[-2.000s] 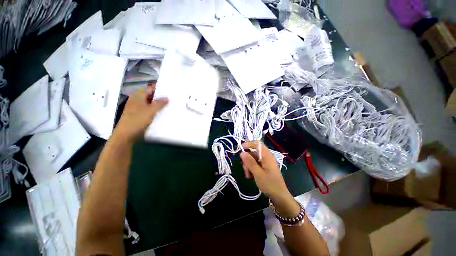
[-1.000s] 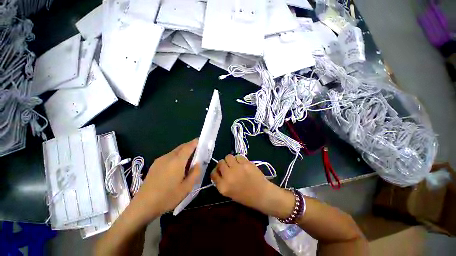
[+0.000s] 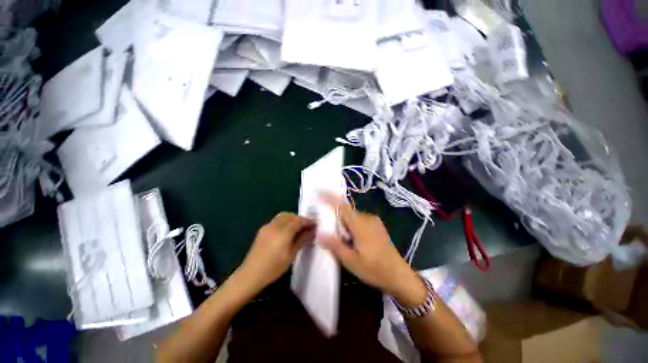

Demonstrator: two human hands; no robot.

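Observation:
A white panel (image 3: 317, 283) is held tilted on edge, close to the table's front edge. My left hand (image 3: 276, 244) is at its left side with the fingertips against the panel. My right hand (image 3: 366, 244) is at its right side, its fingers blurred over the panel's face. A white cable hank (image 3: 355, 181) shows just behind the panel and my right hand. Whether the cable is joined to this panel is hidden. A loose pile of white cables (image 3: 408, 138) lies behind and to the right.
White panels (image 3: 330, 35) lie heaped at the back. Stacked panels with a lined face (image 3: 106, 255) and a cable hank (image 3: 193, 252) lie at the left. A dark phone with a red strap (image 3: 474, 241), a bulging clear cable bag (image 3: 554, 191) and a cardboard box (image 3: 582, 283) are at the right.
The held panel has turned more upright and shifted right. My right hand has moved from the cable beside the panel onto the panel's face. The cable hank now sits partly behind the panel.

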